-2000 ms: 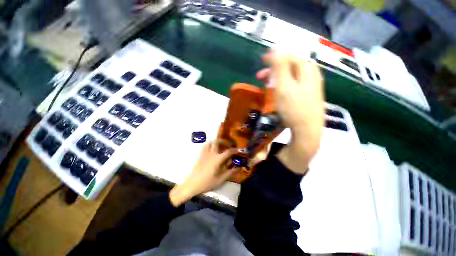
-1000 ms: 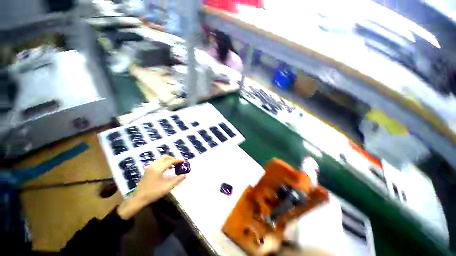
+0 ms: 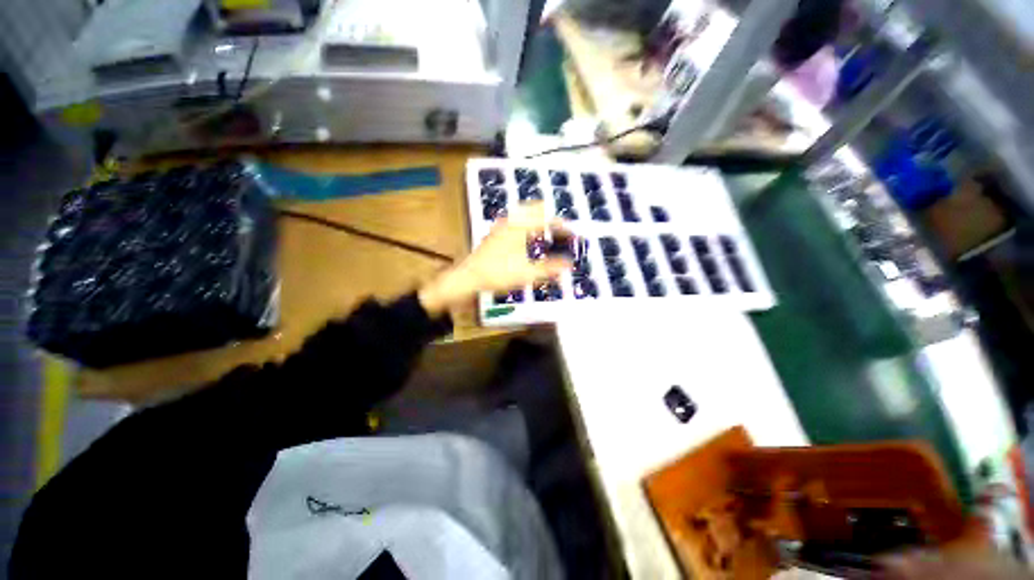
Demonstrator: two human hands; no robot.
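My left hand (image 3: 499, 263) is over the white parts tray (image 3: 709, 193). A small black part (image 3: 558, 241) shows between its fingertips, above the rows of black parts; whether it touches the tray is hidden. The orange toggle press fixture (image 3: 737, 453) stands at the lower right with its dark linkage (image 3: 873, 532). My right hand (image 3: 958, 566) is blurred and cut off by the bottom edge beside the linkage; its grip is unclear. One loose black part (image 3: 679, 403) lies on the white work surface (image 3: 635, 363) between tray and fixture.
A block of stacked glossy black parts (image 3: 153, 261) sits on the wooden table (image 3: 363, 266) at the left, near a blue strip (image 3: 352, 182) and a cable. A grey-white machine (image 3: 374, 96) stands behind. The green conveyor belt (image 3: 816, 317) runs along the right.
The view has swung left, bringing the black stack into sight. My left hand has moved with the black part from beside the tray to over its rows. The fixture now shows lower right.
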